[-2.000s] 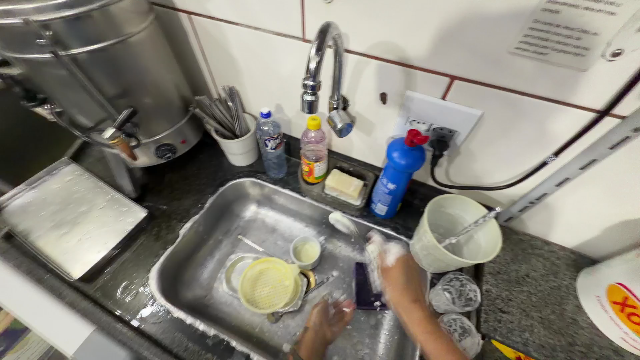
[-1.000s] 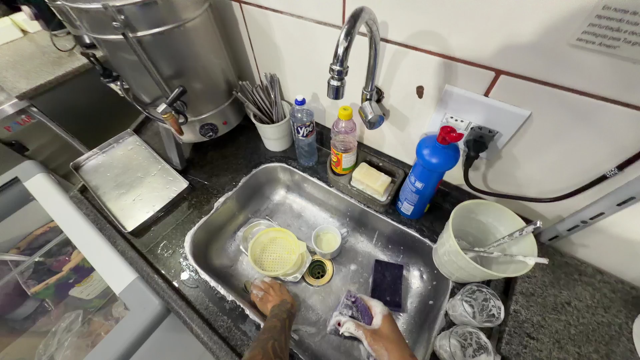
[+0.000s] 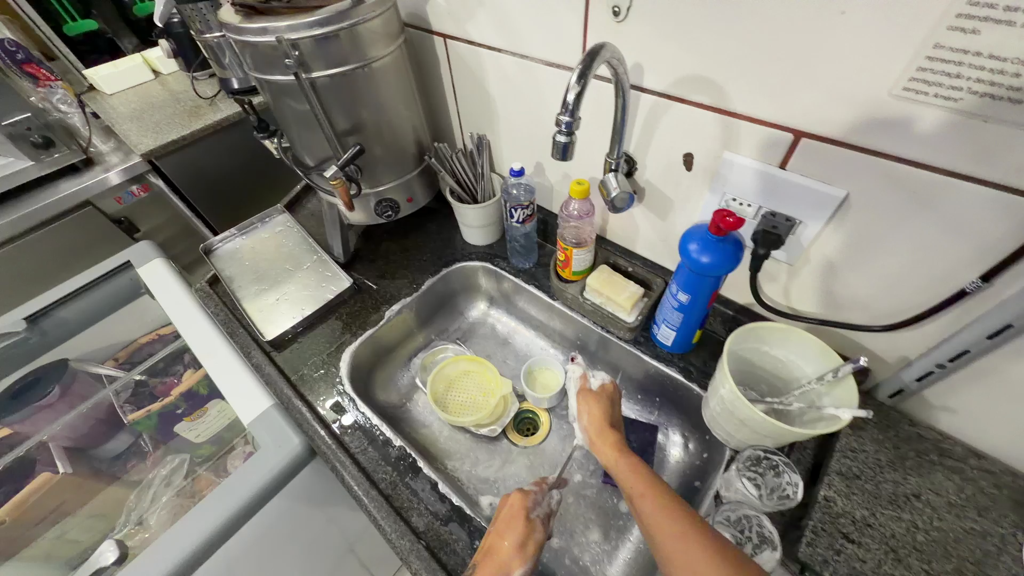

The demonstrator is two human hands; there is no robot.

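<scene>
Over the near part of the stainless steel sink [image 3: 480,280], my left hand [image 3: 524,516] grips the end of a thin metal utensil [image 3: 566,464]. My right hand [image 3: 596,408] is closed around a soapy, foam-covered sponge or cloth [image 3: 578,384] at the utensil's other end, which is hidden. Left of my right hand are a small white cup [image 3: 542,381], the drain [image 3: 528,424] and a yellow plastic strainer [image 3: 464,390] resting on other dishes. A dark purple pad [image 3: 642,448] lies on the sink floor, partly behind my right forearm.
Behind the sink stand a cup of cutlery [image 3: 478,216], two bottles [image 3: 520,220], a soap dish [image 3: 616,292], a blue bottle [image 3: 692,288] and a faucet [image 3: 612,72]. On the right are a plastic tub [image 3: 768,384] and soapy glasses [image 3: 760,480]. A metal tray [image 3: 276,272] lies left, near a glass-topped case [image 3: 224,448].
My right hand has moved up and left from beside the purple pad toward the small cup. My left hand has moved right, away from the strainer, and a thin utensil now shows in it.
</scene>
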